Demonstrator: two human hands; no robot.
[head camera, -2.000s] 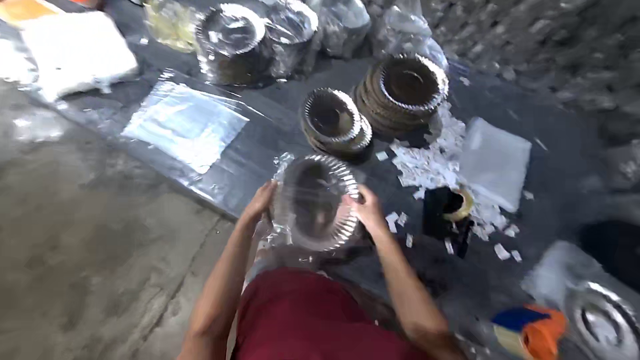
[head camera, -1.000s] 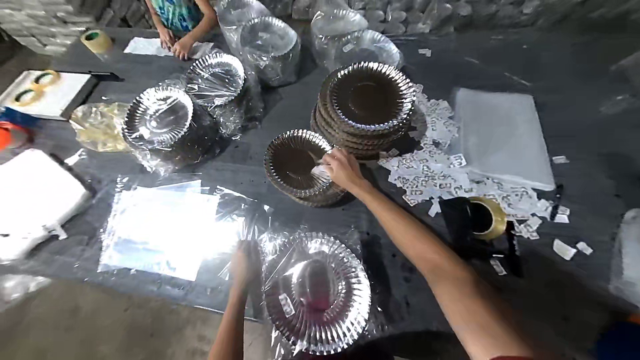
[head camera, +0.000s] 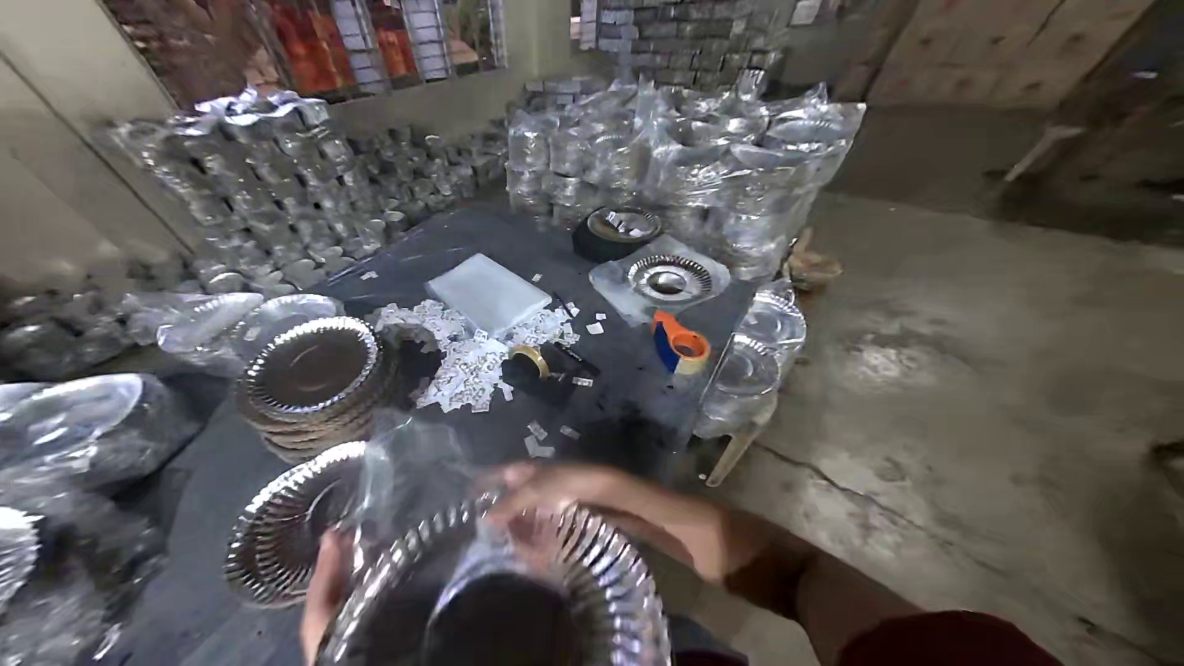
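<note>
Low in the head view, a foil-faced paper plate (head camera: 610, 573), perhaps more than one, is between my hands, with clear plastic film about it. My left hand (head camera: 326, 587) grips its left edge. My right hand (head camera: 541, 504) lies over the far rim, blurred, touching plate or film; its exact hold cannot be told. Just left of my left hand, a smaller stack of silver-rimmed plates (head camera: 287, 527) rests on the dark table. Behind it rises a taller stack of plates (head camera: 314, 370). Small printed paper labels (head camera: 467, 370) lie scattered beyond, beside a tape roll (head camera: 529, 363).
A pile of clear bags (head camera: 488, 291) lies past the labels. An orange and blue tape dispenser (head camera: 683, 344) sits near the table's right edge. Bagged plates (head camera: 79, 416) stand at left, more bagged stacks (head camera: 684, 166) at the back. A stool (head camera: 735, 449) adjoins the table's right side.
The view has swung right and up. My right hand has left the smaller plate stack and is now at the plate my left hand holds, which has been raised from the table.
</note>
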